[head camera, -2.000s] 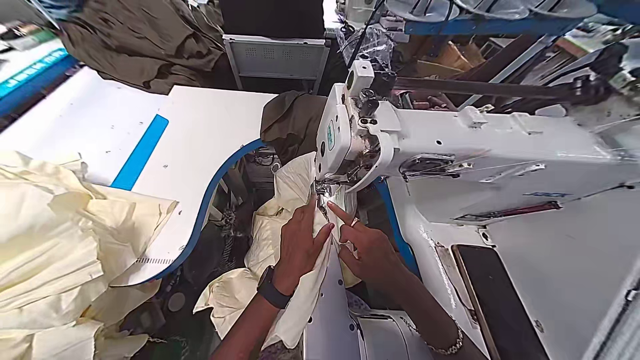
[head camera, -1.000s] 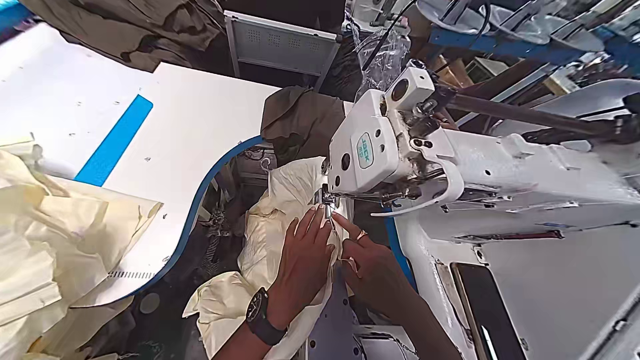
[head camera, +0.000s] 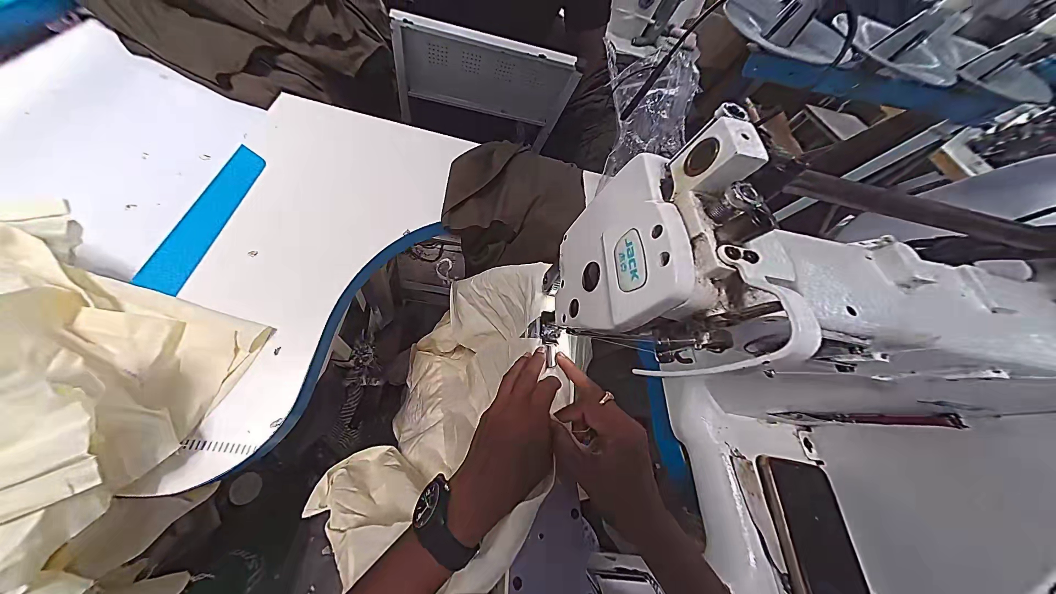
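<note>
A white Jack industrial sewing machine (head camera: 631, 256) reaches in from the right. Cream fabric (head camera: 441, 379) lies over its narrow arm, under the presser foot (head camera: 548, 332). My left hand (head camera: 511, 429), with a black watch (head camera: 431, 503) on the wrist, lies on the cream fabric, fingertips just below the foot. Close on its right is my right hand (head camera: 606, 445), a ring on one finger; its index fingertip points at the foot and its other fingers are curled at the fabric edge. Whether those fingers pinch the cloth is partly hidden.
More cream fabric (head camera: 49, 371) is heaped on the white table (head camera: 330, 165) at left. Brown cloth (head camera: 511, 198) hangs over the table edge behind the machine head. A dark phone (head camera: 813, 524) rests on the machine base at right. Thread-stand trays (head camera: 891, 41) stand at the upper right.
Both hands stay at the presser foot on the cream fabric. Since the oldest frame, the left hand's fingers have come closer together and its thumb is no longer spread. The view has tilted.
</note>
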